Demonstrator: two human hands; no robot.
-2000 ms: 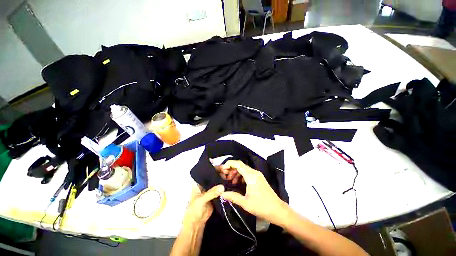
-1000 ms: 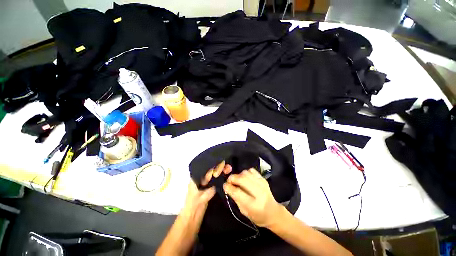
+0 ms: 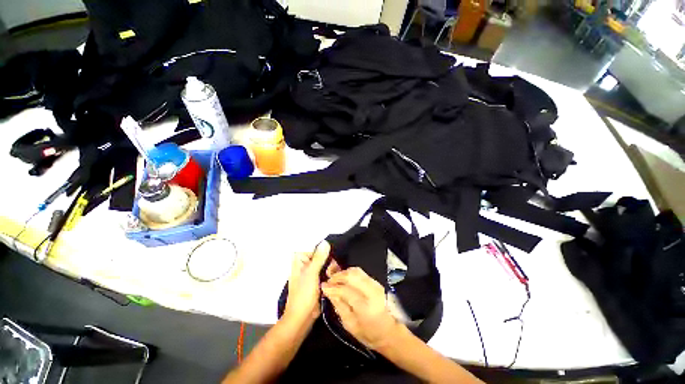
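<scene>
A black fabric piece with looped straps lies at the table's front edge, partly hanging toward me. A thin whitish zipper line curves down from between my hands. My left hand is closed on the piece's upper edge, thumb up. My right hand pinches the same edge just to the right, fingers bent. The fingertips nearly meet, and what lies between them is too small to tell. A whitish patch shows inside the piece at its right.
A blue tray with bottles, a tape ring, a spray can, a blue cup and an orange jar stand left. Black bags lie behind. Red snips and black fabric lie right.
The view has shifted. The held piece's broad band no longer arches over my hands and sits lower and more folded. My left thumb now points up, and both hands still hold the piece.
</scene>
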